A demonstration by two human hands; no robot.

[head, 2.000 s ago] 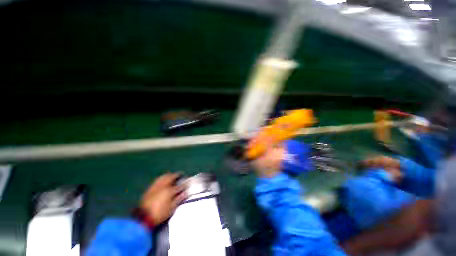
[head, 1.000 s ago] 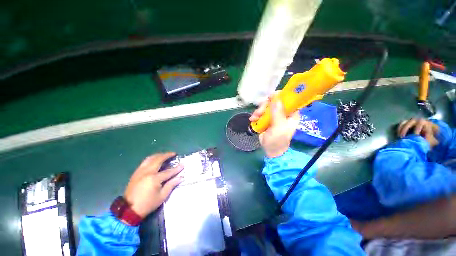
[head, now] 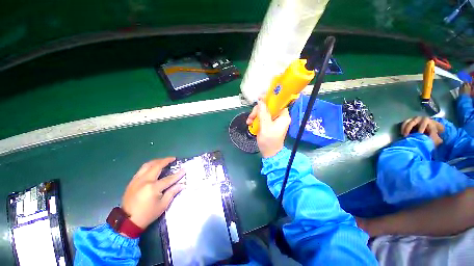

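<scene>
An open-backed tablet (head: 200, 223) lies at the bench's near edge, its silvery battery facing up and the circuit board at its far end. My left hand (head: 148, 192) rests flat on the tablet's upper left side, fingers on the board area. My right hand (head: 271, 129) grips a yellow-orange electric screwdriver (head: 286, 93). Its lower end is over the dark round dish (head: 243, 133); the tip is hard to make out. A black cord runs from its top down past my right sleeve.
A second open tablet (head: 37, 226) lies at left. A blue box (head: 318, 122) and dark speckled pile (head: 359, 120) are right of the dish. A tablet (head: 195, 72) lies beyond the pale rail. A plastic-wrapped post (head: 280, 41) slants overhead. Another person's hands (head: 423, 127) are at right.
The view has steadied and shifted slightly. The screwdriver has tilted more upright, with its lower end still over the round dish. My left hand stays on the tablet.
</scene>
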